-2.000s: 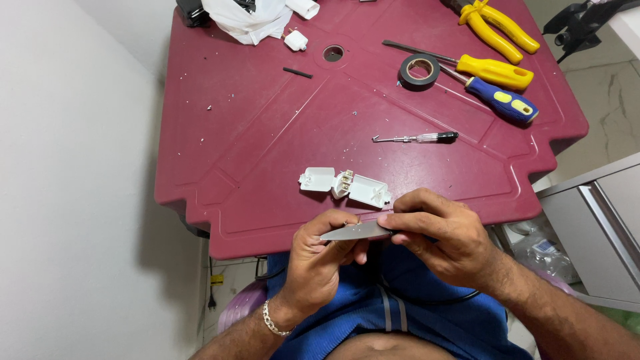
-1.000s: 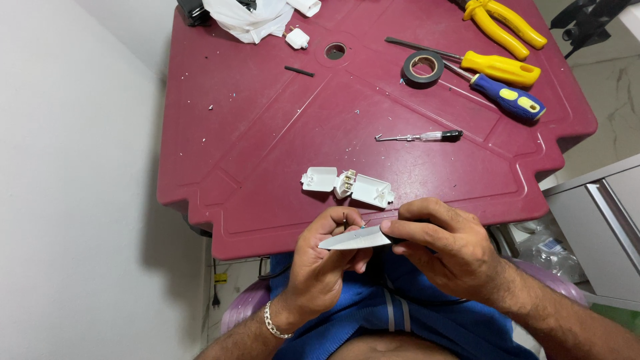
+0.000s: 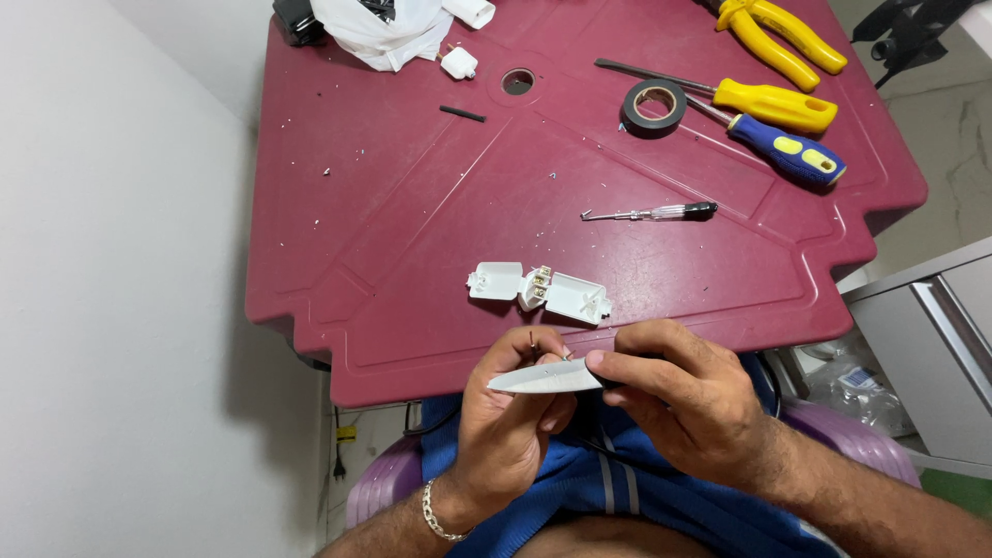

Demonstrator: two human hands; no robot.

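My right hand grips the black handle of a knife at the table's front edge, its blade pointing left. Under and behind the blade, my left hand pinches thin wire ends; the blade hides part of its fingers. A black cable runs below the hands across my lap. Just beyond lies an opened white plastic plug housing with brass terminals in its middle piece. Farther back rests a small tester screwdriver with a clear and black handle.
On the red plastic table lie black electrical tape, a yellow screwdriver, a blue screwdriver, yellow-handled pliers, a white plug, a white bag and scattered scraps. A wall stands left, a grey cabinet right.
The knife blade has tilted slightly in my right hand, and my left fingers have shifted around the wires. The objects on the table have not moved.
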